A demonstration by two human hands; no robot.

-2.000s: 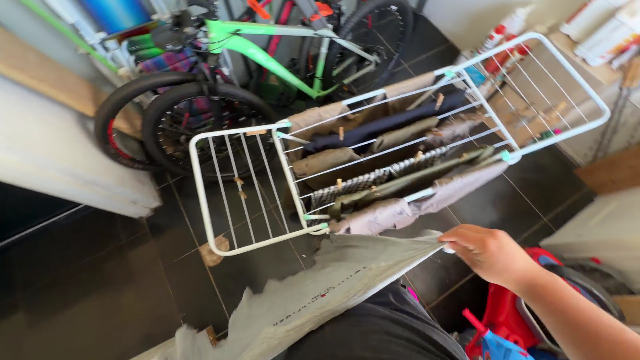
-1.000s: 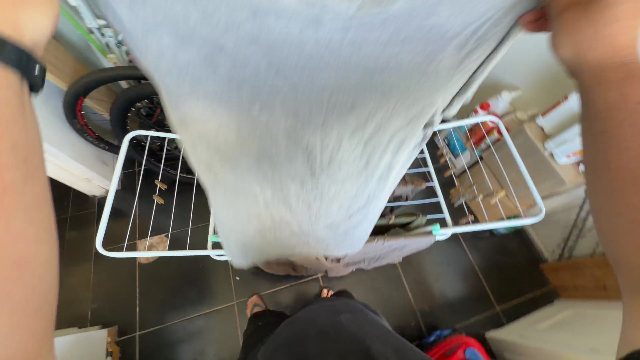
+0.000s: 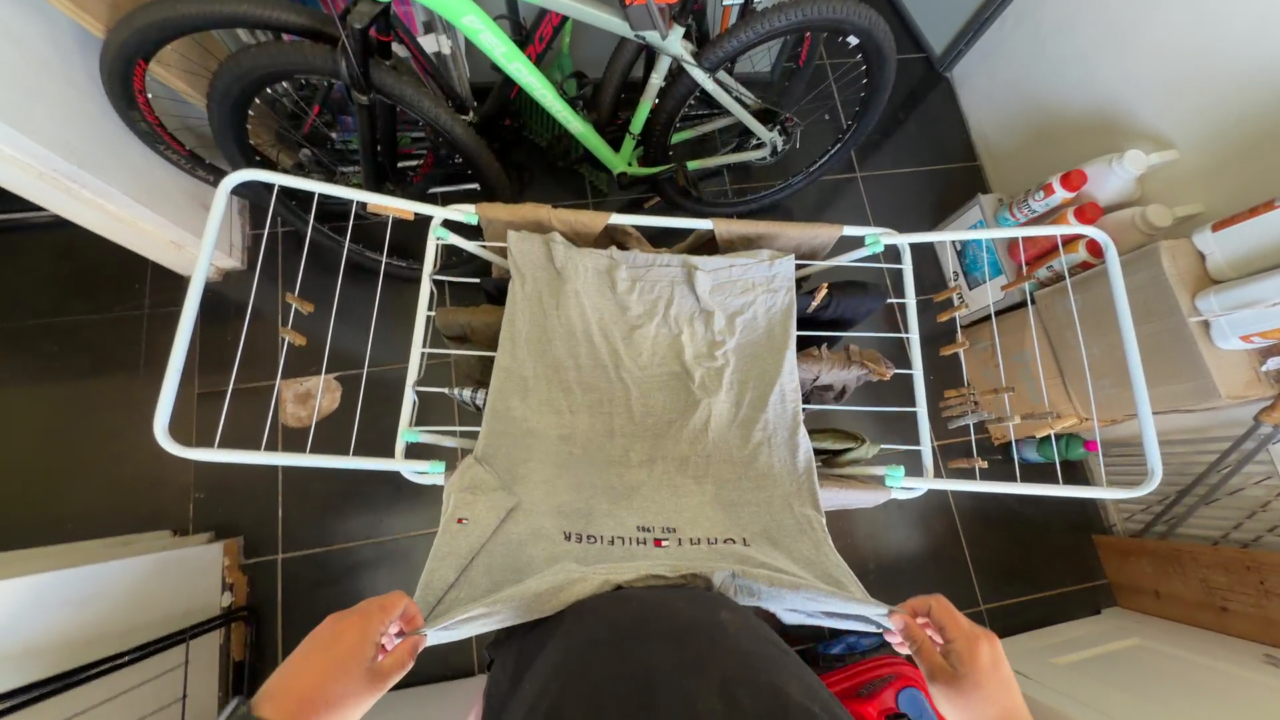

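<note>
A grey T-shirt (image 3: 650, 400) with a printed chest logo lies spread over the middle of a white folding drying rack (image 3: 300, 460), its hem towards the far side. My left hand (image 3: 350, 645) pinches the shirt's near left corner at a sleeve. At the near right corner, my right hand (image 3: 945, 645) pinches the other sleeve. The near edge is stretched between both hands. Beneath and beside the shirt other garments hang, among them a brown cloth (image 3: 780, 236) and a crumpled mauve garment (image 3: 845, 372). Wooden clothespins (image 3: 970, 405) are clipped on the right wing's wires.
Bicycles (image 3: 560, 110) stand behind the rack. At the right are a cardboard box (image 3: 1150, 320) and several bottles (image 3: 1045, 198). A stone-like object (image 3: 309, 400) lies below the left wing. Near my right hand is a red item (image 3: 875, 690) on the floor.
The shirt, raised in front of the view a second ago, now lies over the rack. Both hands have come down to its near corners. Earlier still, only the right hand showed, holding it low.
</note>
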